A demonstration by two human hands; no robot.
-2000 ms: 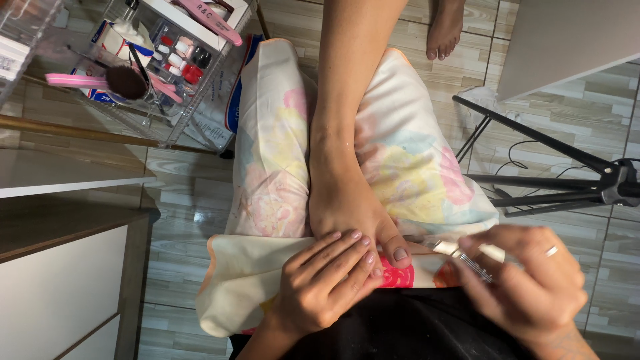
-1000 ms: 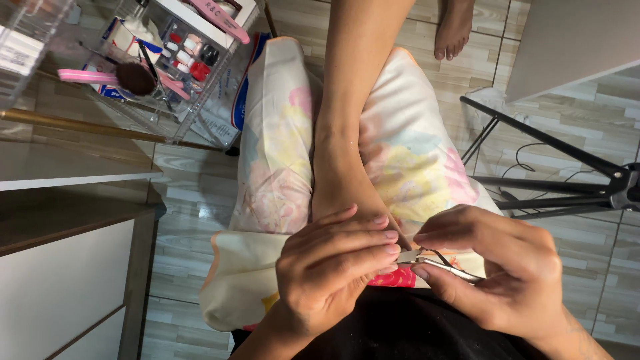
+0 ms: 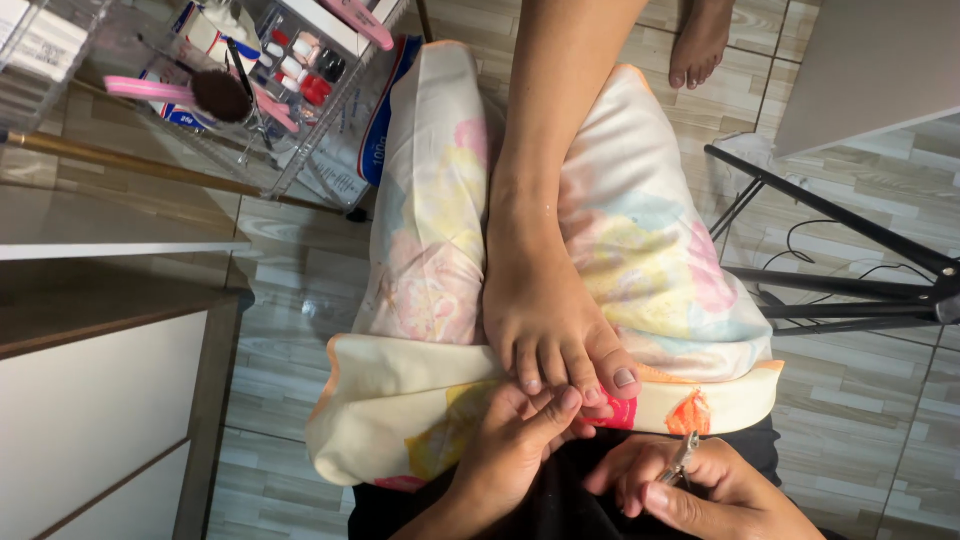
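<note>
Another person's bare foot (image 3: 547,300) rests on a floral cloth (image 3: 637,247) spread over the lap. My left hand (image 3: 517,442) is at the tips of the smaller toes, its thumb raised beside them and the other fingers partly hidden below. In my right hand (image 3: 675,480), lower right of the big toe, a metal cuticle nipper (image 3: 682,457) lies between thumb and fingers, its jaws pointing up and away from the toes. Its handles are mostly hidden by the hand.
At the upper left, a clear plastic cart (image 3: 300,150) holds a brush (image 3: 221,96), pink files (image 3: 360,21) and a box of false nails (image 3: 300,64). A white-fronted cabinet (image 3: 97,420) stands left, black tripod legs (image 3: 840,217) right. The person's other foot (image 3: 701,45) is on the floor.
My right hand has drawn back from the toes toward the lower right, keeping the nipper. My left hand has turned and moved down from over the toes to their tips, uncovering the foot.
</note>
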